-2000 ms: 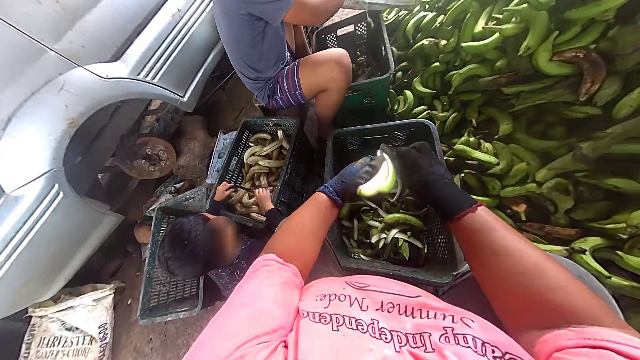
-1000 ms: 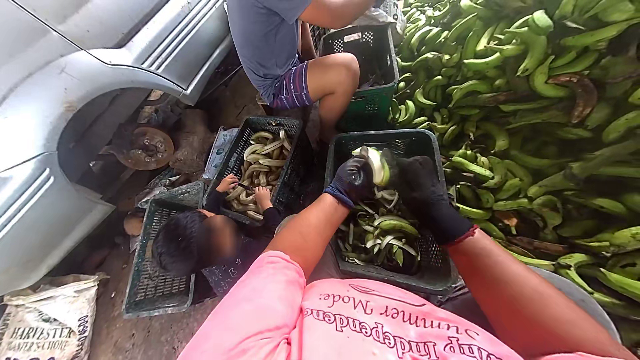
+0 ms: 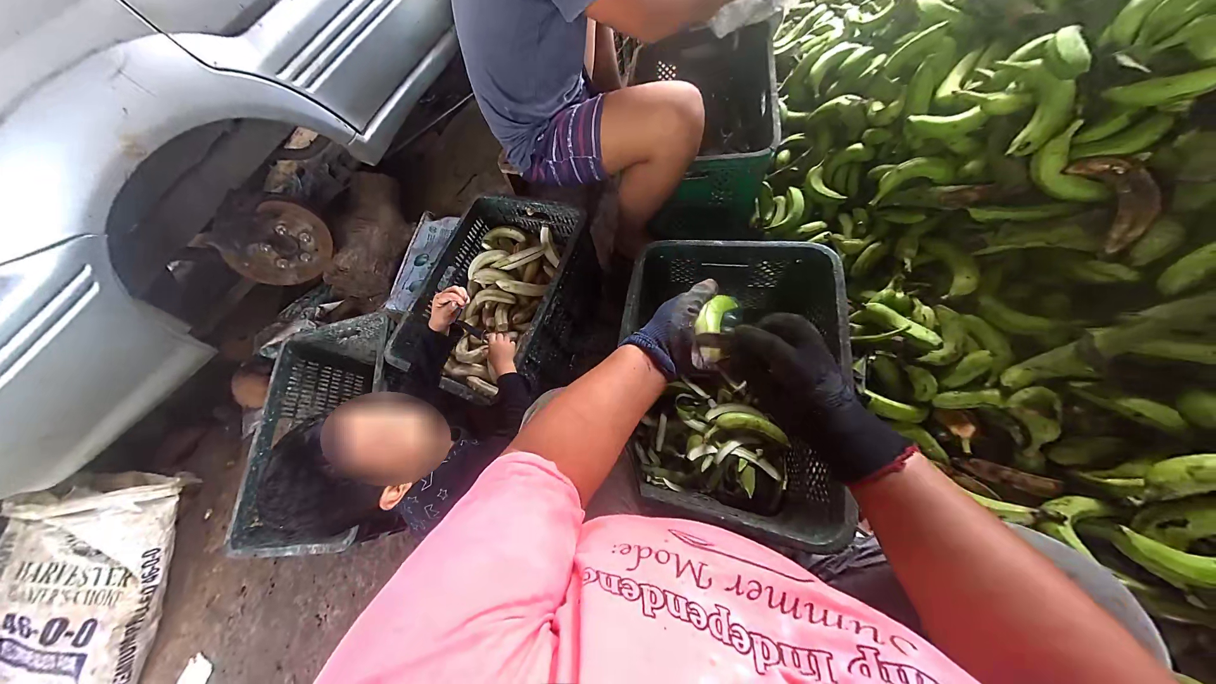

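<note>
My left hand, in a dark glove, holds a green banana upright, with part of its pale flesh showing. Close against it on the right is my right hand, also in a dark glove, its fingers bent; whether it grips a tool is hidden. Both hands are over a dark plastic crate between my knees. Inside the crate lie strips of green banana peel.
Beside me, a person reaches into a crate of peeled bananas. Another person sits ahead by a green crate. Green bananas are heaped at right. A silver vehicle, an empty crate and a sack are at left.
My hands have stayed together over the crate, and the banana's green side now shows where pale flesh showed earlier. The small hands at the neighbouring crate have shifted slightly.
</note>
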